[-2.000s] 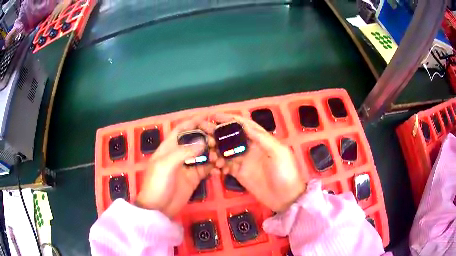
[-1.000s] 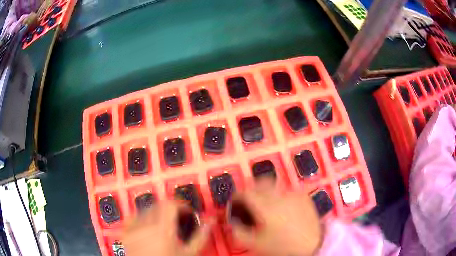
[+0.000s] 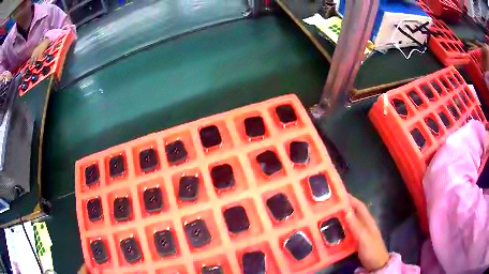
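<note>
An orange-red foam tray (image 3: 208, 164) lies tilted on the green bench in front of me, its pockets holding strapless watches. On the left side the watches lie face down, with black backs and small round marks, such as this watch back (image 3: 153, 199). On the right side they show dark screens, such as this watch screen (image 3: 222, 176); a few reflect light. My right hand (image 3: 367, 234) holds the tray's right edge near the lower corner. Only a sliver of my left hand (image 3: 83, 269) shows at the tray's lower left edge; the rest is cut off by the picture's edge.
A metal post (image 3: 351, 51) stands behind the tray's right corner. At right is a stack of neighbouring trays (image 3: 399, 140) with a pink sleeve (image 3: 456, 182) over it. A person handles another tray (image 3: 63, 53) at far left. A grey box (image 3: 20, 152) and papers (image 3: 19, 249) are at left.
The watches that were in both hands are no longer in them. My right hand has moved to the tray's right edge, my left to its lower left edge. The view has shifted right.
</note>
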